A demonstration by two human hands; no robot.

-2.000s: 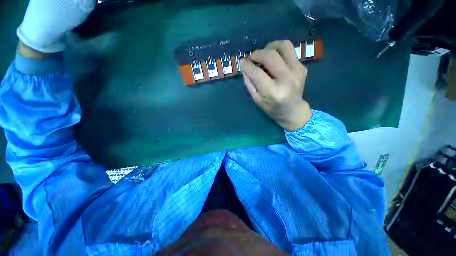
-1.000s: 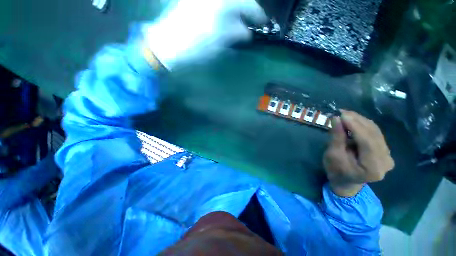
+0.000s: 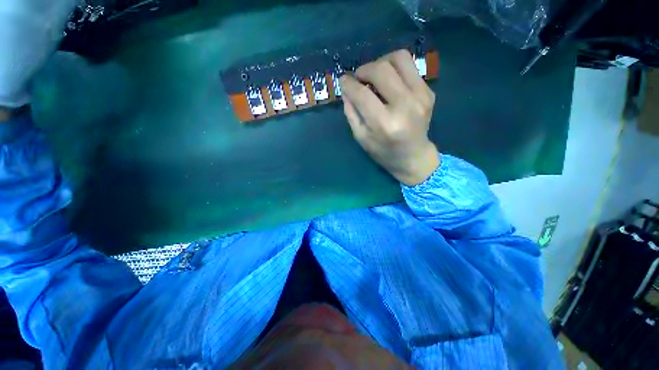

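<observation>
The fixture (image 3: 238,107) lies on the green mat, with an orange-brown front edge and a dark rear strip. Its four leftmost slots hold silver plates with small dark transistors (image 3: 299,92), legs pointing away from me. My bare right hand (image 3: 394,119) is over the right half of the fixture. Its thumb and fingertips pinch together at the fifth slot, on a small transistor (image 3: 338,75) whose silver legs show. The fingers hide the slots beside it. A silver plate (image 3: 420,66) shows near the right end. My gloved left hand (image 3: 27,54) is at the upper left, cut off by the edge.
A dark bin with glittering small metal pieces (image 3: 90,11) is at the top left. A clear plastic bag (image 3: 506,18) and a dark tool with a thin metal tip (image 3: 535,61) are at the upper right. Black crates (image 3: 614,282) stand at the lower right.
The view has swung back from the bins. My left hand has left the bin area and is at the picture's edge. Compared with two seconds ago, my right fingers are one slot further right.
</observation>
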